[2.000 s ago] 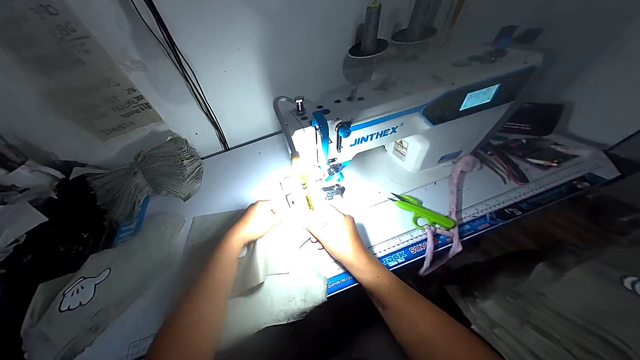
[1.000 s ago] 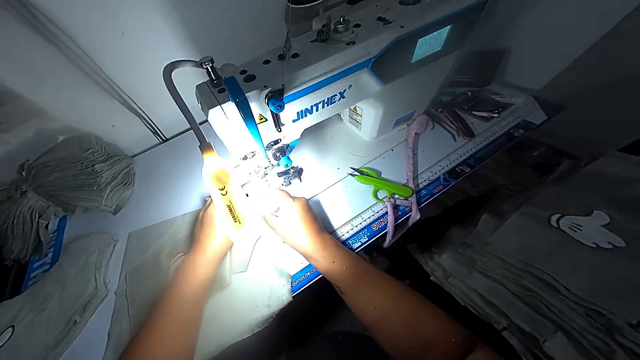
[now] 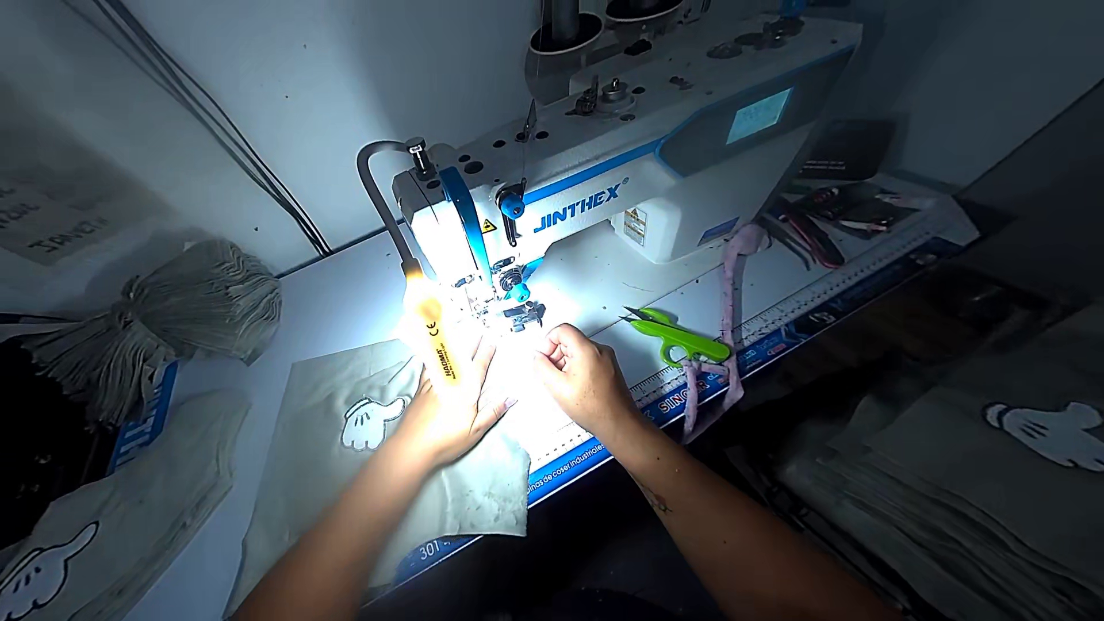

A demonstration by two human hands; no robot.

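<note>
A white and blue Jinthex sewing machine (image 3: 586, 198) stands on the table, its lit work lamp (image 3: 434, 332) hanging over the needle area. My left hand (image 3: 453, 410) lies spread on a grey-green fabric piece (image 3: 319, 466) bearing a white cartoon-glove motif (image 3: 371, 423). Right of the presser foot, my right hand (image 3: 582, 375) is raised with thumb and forefinger pinched together; glare hides whether anything thin is between them. Green thread snips (image 3: 677, 336) rest to the right of that hand, against a pink fabric strip (image 3: 731, 285).
A tied bundle of grey fabric (image 3: 198, 302) sits at the left, above more motif pieces (image 3: 129, 509). Stacked fabric pieces (image 3: 975, 483) fill the lower right. Small tools (image 3: 811, 233) lie beyond the pink strip. A printed ruler band (image 3: 776, 323) runs along the table's front edge.
My hands were close together by the needle; now they are apart, the left flat on the fabric, the right to its right. The glove motif on the fabric now shows beside my left hand.
</note>
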